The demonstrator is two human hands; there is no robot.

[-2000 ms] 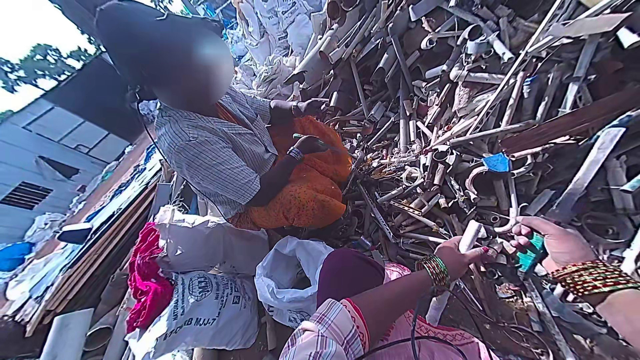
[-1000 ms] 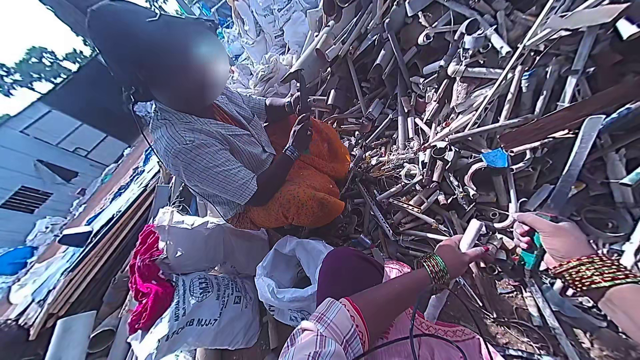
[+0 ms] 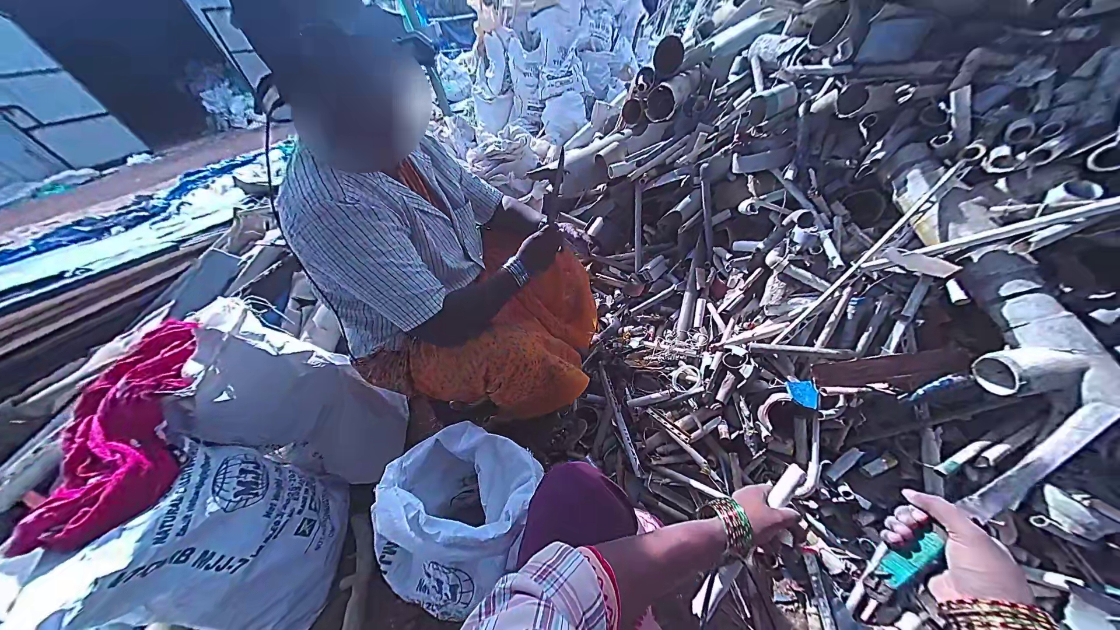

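My left hand (image 3: 763,514), with green and gold bangles at the wrist, grips a short white plastic pipe piece (image 3: 787,484) low in the view. To its right, my right hand (image 3: 958,542) is closed around the green handle (image 3: 912,560) of a tool; the tool's working end cannot be made out. The hands are apart, over a heap of scrap plastic pipes (image 3: 744,350). An open white woven sack (image 3: 455,499) stands left of my knee.
Across from me sits a person (image 3: 385,236) in a striped shirt and orange cloth, holding a dark blade-like tool (image 3: 556,188). Printed white sacks (image 3: 236,534) and a pink cloth (image 3: 114,437) lie at left. A thick grey pipe (image 3: 1041,371) and long strips stick out at right.
My right hand has moved away from my left hand with the green-handled tool. The other person's dark tool now points upward. The view has shifted.
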